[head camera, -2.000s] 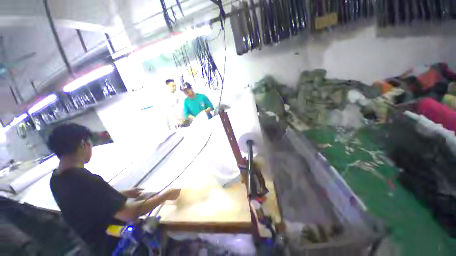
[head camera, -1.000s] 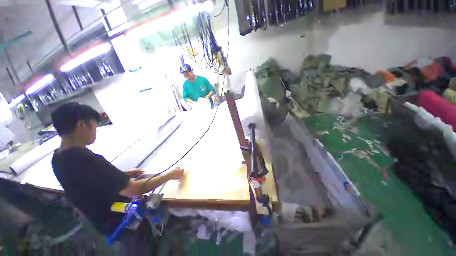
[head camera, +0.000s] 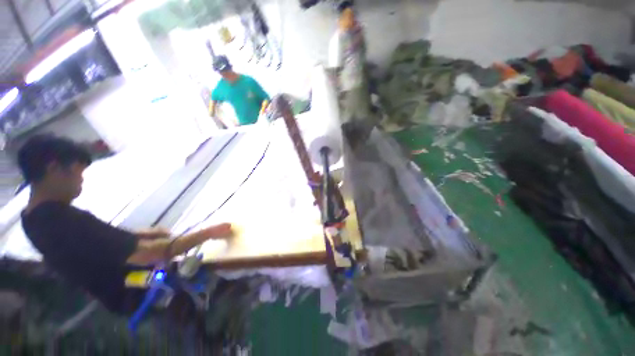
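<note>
Neither of my hands is in the picture. Nearest in front stands a long cutting table point(head camera: 271, 259) with white sheeting point(head camera: 244, 167) over much of it and a bare light wood end. A blue and yellow cutting device point(head camera: 154, 279) is at its near edge. A reddish-brown metal bar point(head camera: 298, 142) runs along the right side, beside a white roll point(head camera: 325, 150) on a dark rod. A person in a black shirt point(head camera: 80, 240) leans at the left with arms over the table. The picture is blurred.
A person in a green shirt point(head camera: 240, 97) is at the table's far end; another person point(head camera: 350, 55) stands behind the roll. A long grey bin point(head camera: 418, 284) lies right of the table. Green floor point(head camera: 463, 156) with scraps, heaped olive cloth point(head camera: 425, 80) and a red fabric roll point(head camera: 592, 125) are further right.
The view has shifted, so the table and the black-shirted person sit further left and the green-shirted person looks larger. A person now shows behind the roll. My hands stay out of the picture.
</note>
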